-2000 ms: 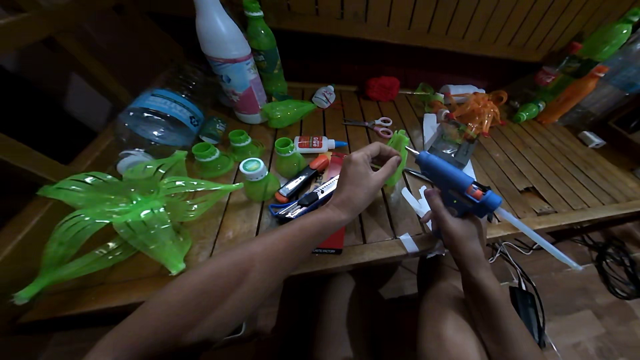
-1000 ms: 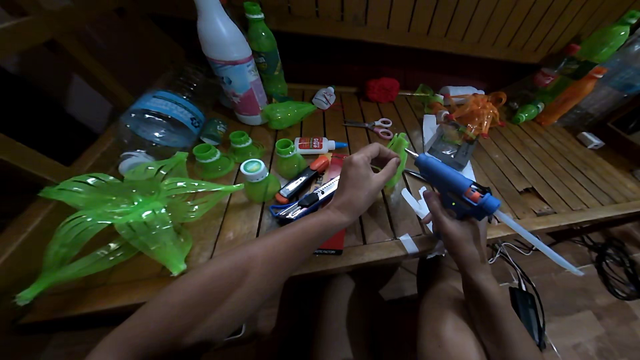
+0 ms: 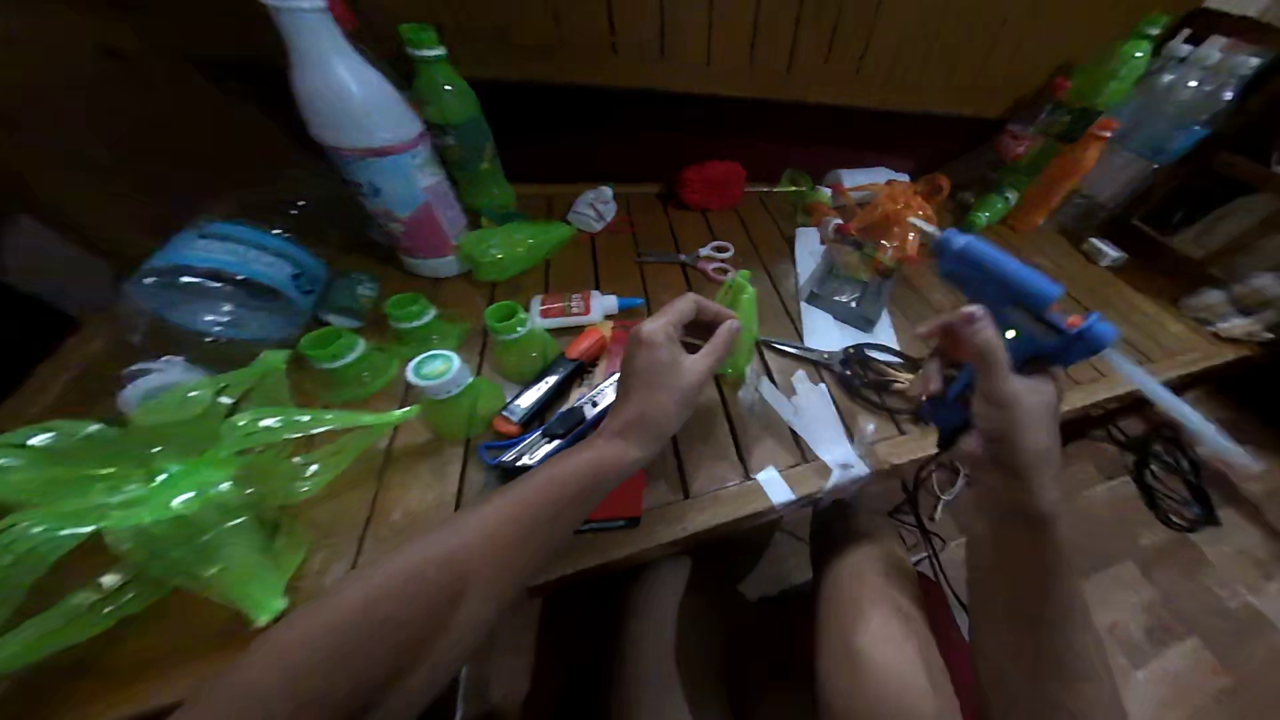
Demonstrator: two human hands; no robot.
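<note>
Between the thumb and fingers of my left hand is a small green plastic piece, held upright above the slatted wooden bench. My right hand grips a blue hot glue gun, blurred, with a glue stick out of its back and its nozzle pointing up and left, apart from the green piece. Dark-handled scissors and a cut white piece lie between the hands. Left of my left hand are utility knives, a white glue bottle and several cut green bottle tops.
A green plastic petal shape spreads over the bench's left side. Behind stand a large white bottle and a green bottle. Small scissors, a red bundle and orange plastic strips lie toward the back. Cables are on the floor.
My right hand has moved the glue gun right and up, away from the green piece, uncovering the dark-handled scissors. My left hand still holds the green piece.
</note>
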